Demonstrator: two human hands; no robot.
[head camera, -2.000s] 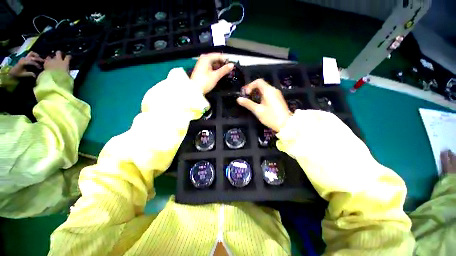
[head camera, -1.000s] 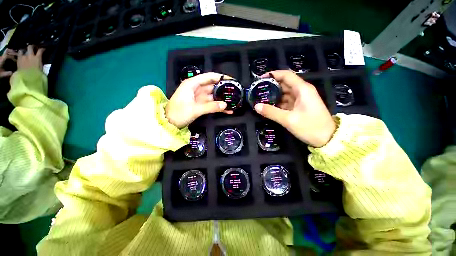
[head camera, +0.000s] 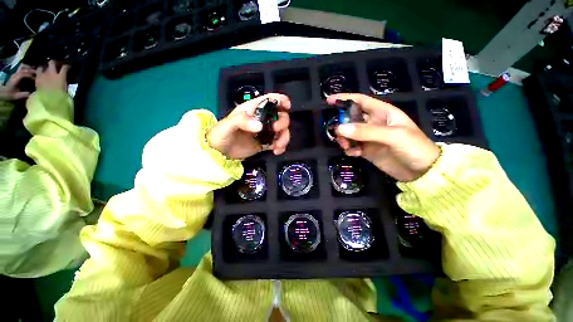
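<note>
A black foam tray (head camera: 270, 266) lies in front of me with round smartwatch units in its pockets; one shows in the front row (head camera: 303, 233). My left hand (head camera: 248, 129) holds a smartwatch unit (head camera: 266, 119) turned nearly edge-on above the tray. My right hand (head camera: 383, 132) holds another unit (head camera: 347, 116), also tilted on edge, its face turned to the left. The two units are apart. Between and behind the hands, one back-row pocket (head camera: 294, 86) is without a watch. My right hand and sleeve hide some pockets.
A white paper label (head camera: 455, 61) stands at the tray's back right corner. A red marker pen (head camera: 496, 83) is beside the metal upright (head camera: 518, 34). Another foam tray (head camera: 169, 47) with watches lies at the back left. Another person's hands (head camera: 50, 77) are at the left.
Both hands first reached into the back pockets, then held two units face up side by side. Now they have moved apart and turned the units on edge. The view has shifted slightly.
</note>
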